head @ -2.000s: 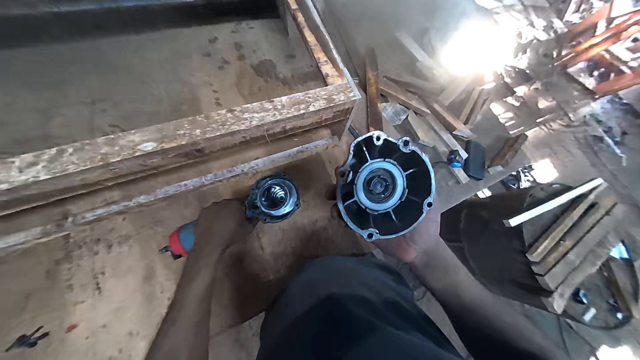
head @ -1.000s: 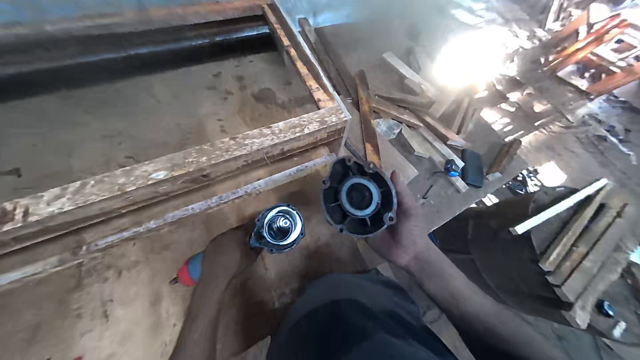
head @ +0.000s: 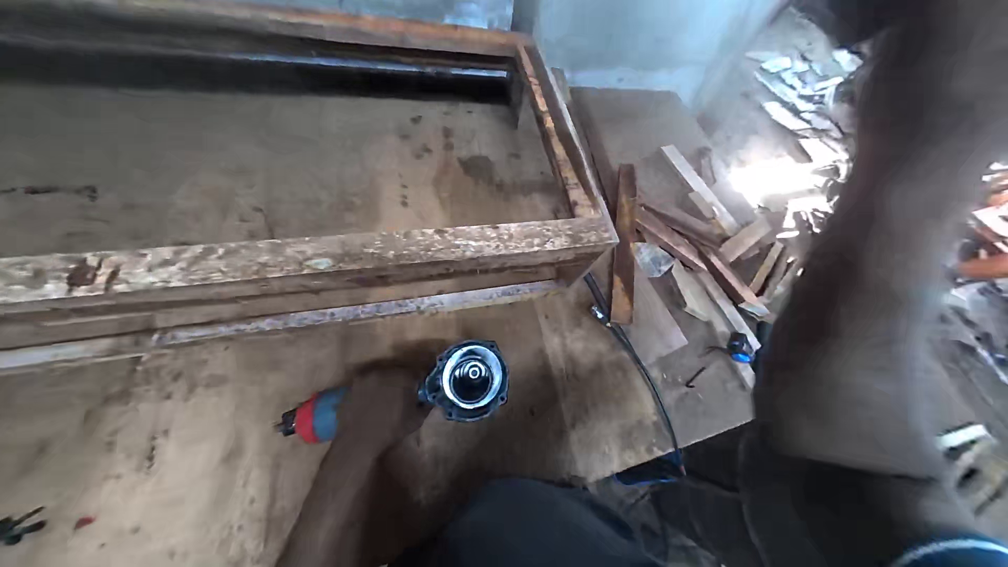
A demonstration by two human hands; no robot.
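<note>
My left hand is closed around a power tool's body. To its left the tool's red and blue-grey end sticks out, with a dark tip. On its right the tool's round dark housing faces up, showing a bright metal ring and a round part inside. My fingers are partly hidden in shadow. A large blurred bare limb crosses the right side, close to the camera; whose it is cannot be told. My right hand cannot be made out, and the ribbed dark cover is not distinguishable.
A worn wooden frame stands beyond the tool on the wooden work surface. Wood offcuts lie at its right, near a black cable and a small blue-and-black object. A small dark item lies at lower left.
My right hand and the ribbed cover it held beside the tool have left that place. The blurred limb now fills much of the right side. My left hand still holds the tool.
</note>
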